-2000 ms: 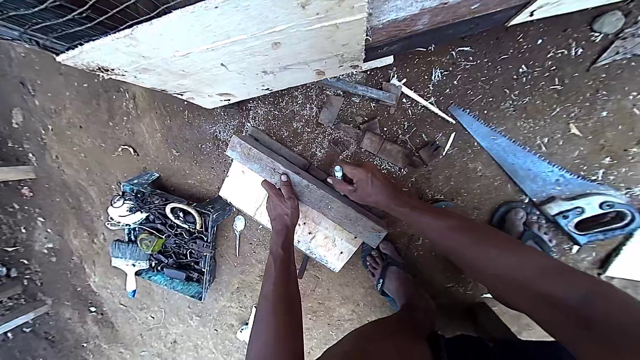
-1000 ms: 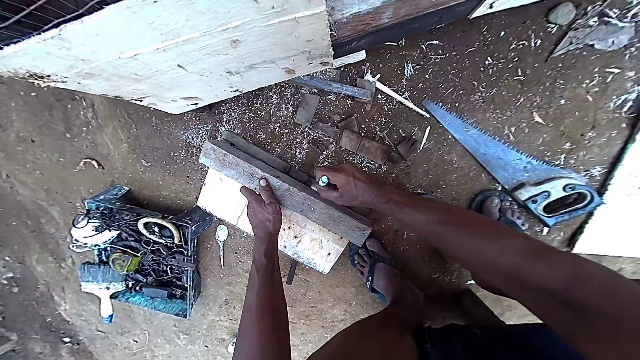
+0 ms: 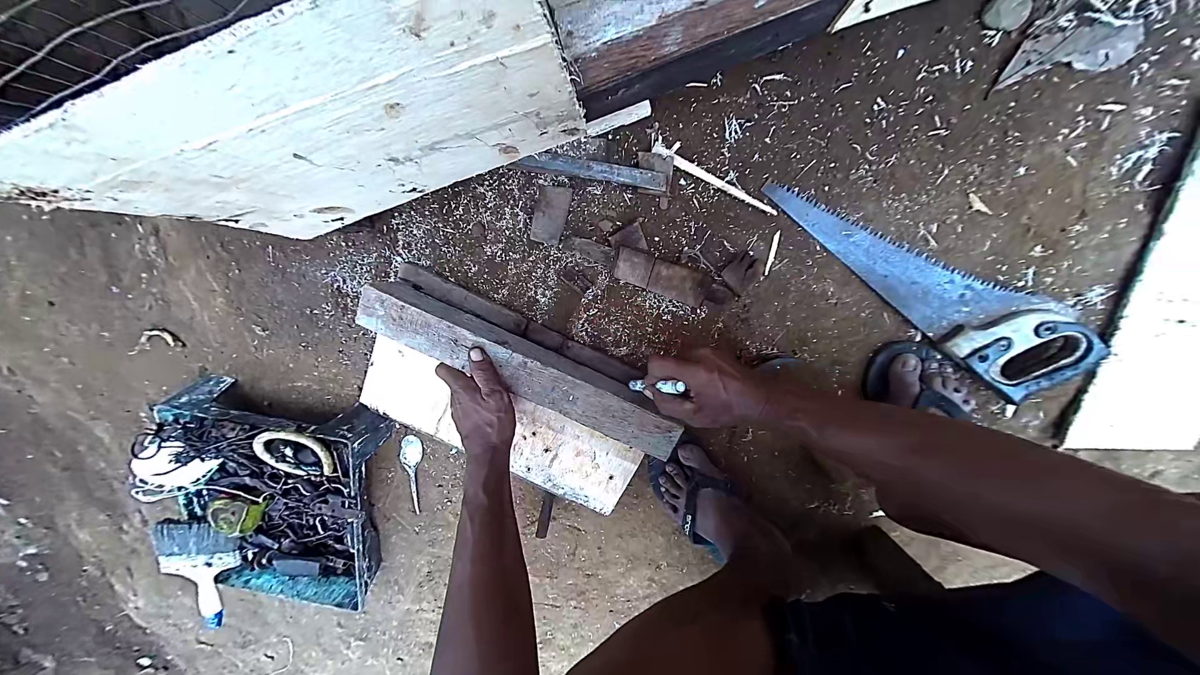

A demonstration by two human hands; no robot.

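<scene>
A weathered wooden board [image 3: 562, 382] lies slantwise over a pale plywood piece [image 3: 562, 450], with a darker timber strip [image 3: 469, 300] along its far side. My left hand [image 3: 483, 403] rests on the board left of its middle, thumb on the top face and fingers partly hidden. My right hand [image 3: 703, 386] is closed around a white marker or pen [image 3: 667, 386] near the board's right end. The pen points left, toward the edge between board and strip; whether its tip touches the wood I cannot tell.
A handsaw [image 3: 937, 281] lies at right beside my sandalled foot. Left stands a box [image 3: 370, 525] of metal bits, with a wide brush [image 3: 199, 558] at its edge. A spoon [image 3: 411, 459] lies between box and plywood. Wood offcuts [image 3: 661, 277] and shavings are scattered beyond, below a large plywood panel [image 3: 309, 103].
The right hand has shifted slightly toward the board's right end, and the pen, more upright before, now lies flatter and points left. The left hand stays on the board.
</scene>
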